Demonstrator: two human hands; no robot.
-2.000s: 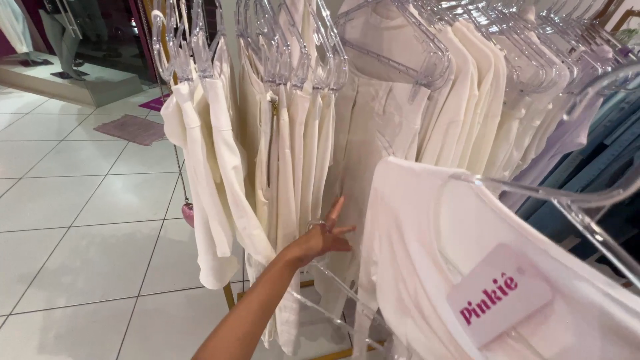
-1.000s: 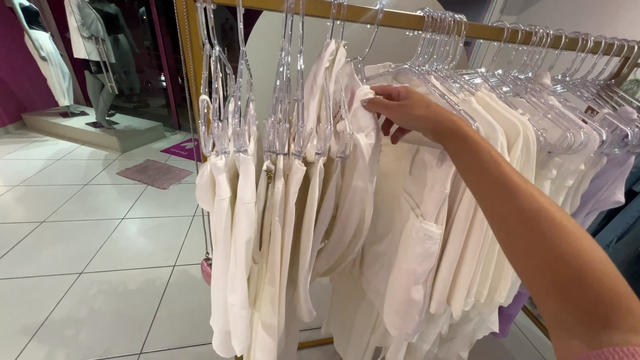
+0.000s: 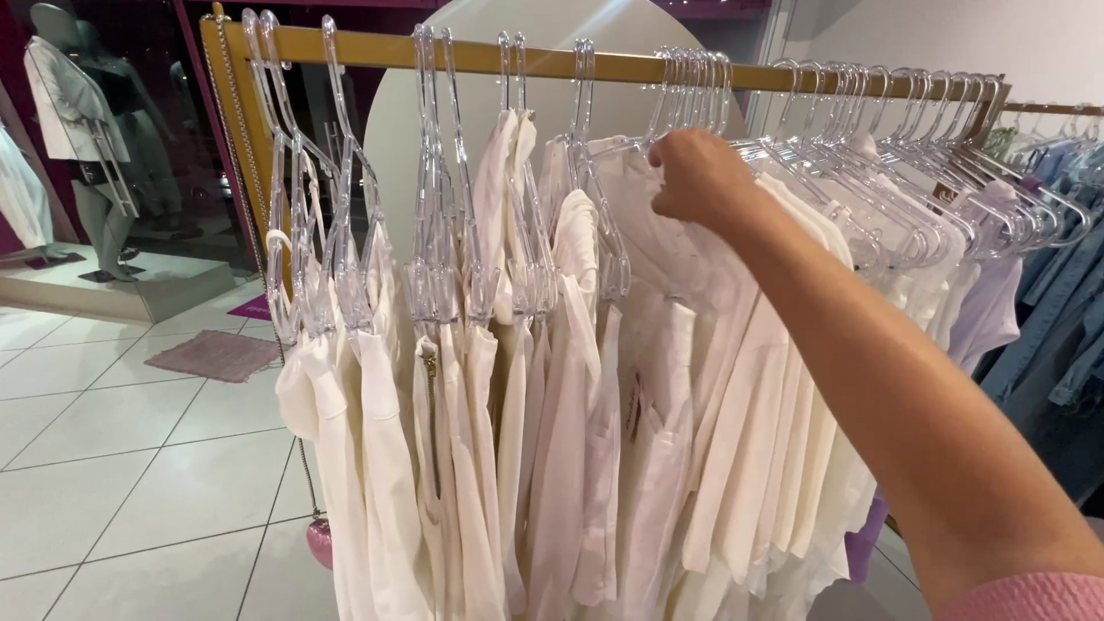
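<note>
My right hand [image 3: 703,177] reaches in from the right, its fingers curled on a clear plastic hanger [image 3: 634,145] below the rail. The hand hides part of the hanger. White garments [image 3: 673,207] hang under and beside my fingers. Left of them, white and cream garments [image 3: 474,405] hang from clip hangers [image 3: 431,285], one with a metal zipper [image 3: 431,371]. More pale tops [image 3: 793,371] hang close together below my forearm. My left hand is not in view.
A gold-coloured rail [image 3: 379,52] carries the hangers. A chain with a pink heart-shaped bag [image 3: 320,542] hangs at its left end. Jeans [image 3: 1056,319] hang at the right. Mannequins [image 3: 86,147] stand on a platform [image 3: 112,289]; a mat [image 3: 214,355] lies on the tiles.
The hand low among the garments and the tagged white top in front are gone from view. My right hand, at a white garment one second ago, is now farther right along the row. The view has shifted.
</note>
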